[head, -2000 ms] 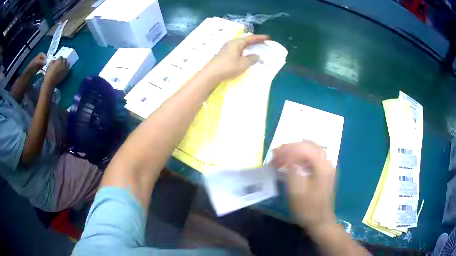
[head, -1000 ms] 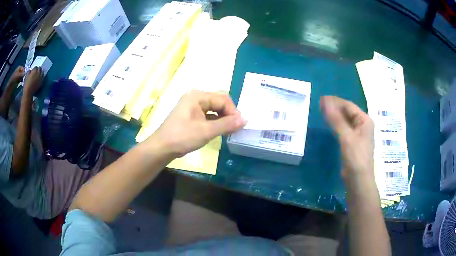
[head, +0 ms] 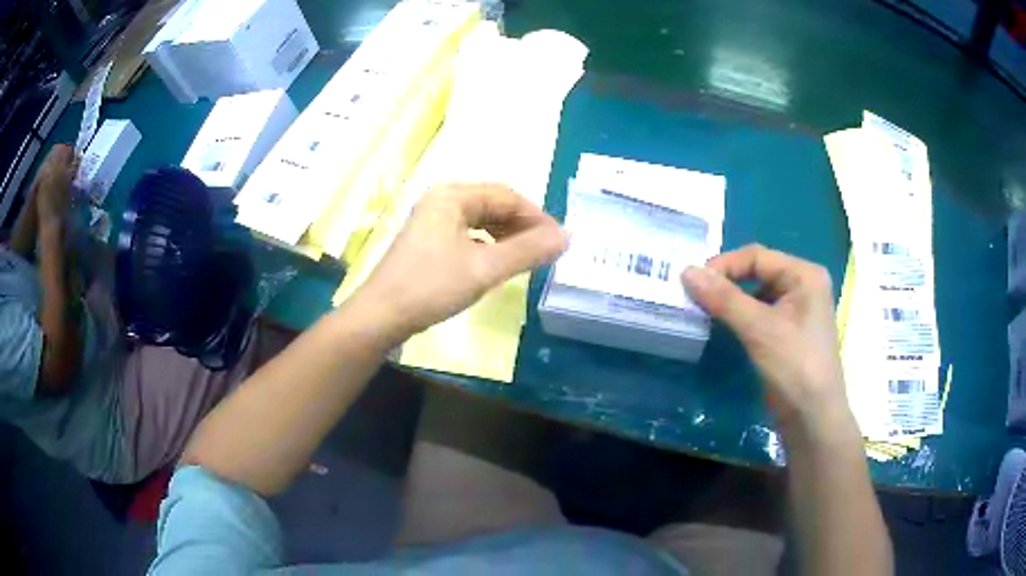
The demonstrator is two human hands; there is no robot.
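A white product box [head: 624,326] lies flat on the green bench in front of me. A white barcode label [head: 632,253] is stretched over its top face. My left hand [head: 478,259] pinches the label's left edge between thumb and fingertips. My right hand [head: 765,309] pinches its right edge near the lower corner. The label seems slightly above the box; whether it touches cannot be told. The label hides much of the box's print.
Left label sheets [head: 349,107] with yellow backing [head: 478,343] lie beside the box. Right label sheets [head: 894,304] lie at the right. White boxes [head: 242,51], a dark blue fan [head: 169,259] and another person's arm [head: 51,270] are left. A white fan [head: 1013,518] is lower right.
My right hand has moved left and taken the label's right edge. The label, earlier held by my left hand alone, is now held at both sides. Earlier a box was held off the bench.
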